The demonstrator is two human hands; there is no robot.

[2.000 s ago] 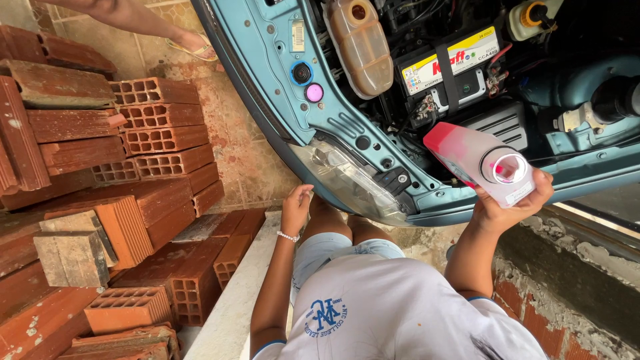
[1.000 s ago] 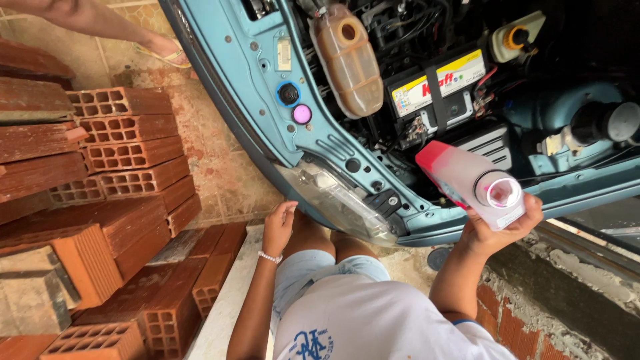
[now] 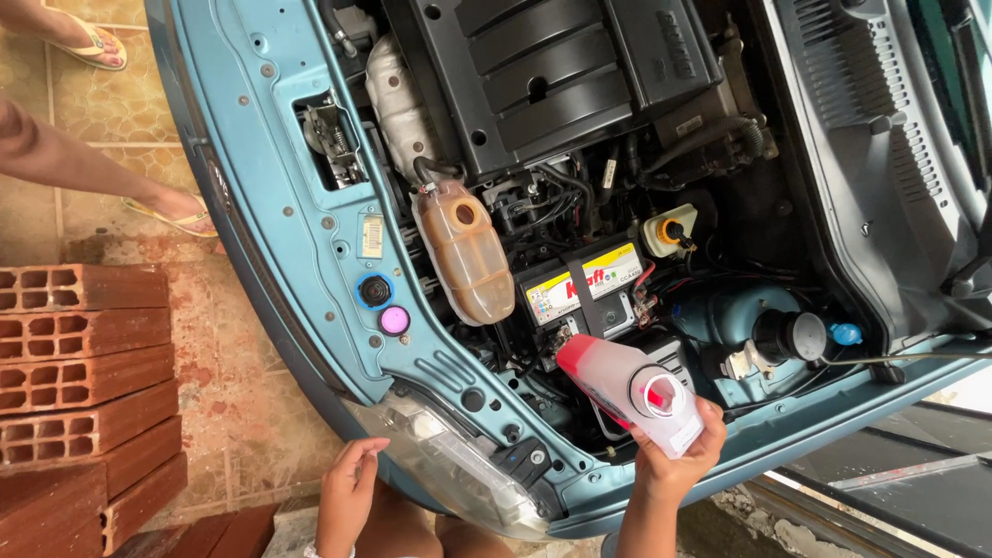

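My right hand (image 3: 678,449) grips an uncapped translucent plastic bottle (image 3: 616,376) with pink-red liquid inside, its mouth facing the camera, held over the engine bay beside the car battery (image 3: 585,283). My left hand (image 3: 350,484) holds nothing, fingers slightly bent, beside the headlight (image 3: 457,465). The brownish coolant expansion tank (image 3: 465,252) is uncapped, its round opening showing. A black cap with a blue rim (image 3: 375,291) and a pink cap (image 3: 394,320) lie on the blue front panel (image 3: 310,225).
A black engine cover (image 3: 542,77) spans the top of the bay. The brake fluid reservoir (image 3: 668,231) sits behind the battery. Stacked hollow clay bricks (image 3: 85,387) stand at left on the tiled floor. Another person's sandalled foot (image 3: 178,213) is close to the bumper.
The view has shifted, showing more of the engine bay, including its cover. My right hand still holds the bottle at the battery, and my left hand stays near the headlight.
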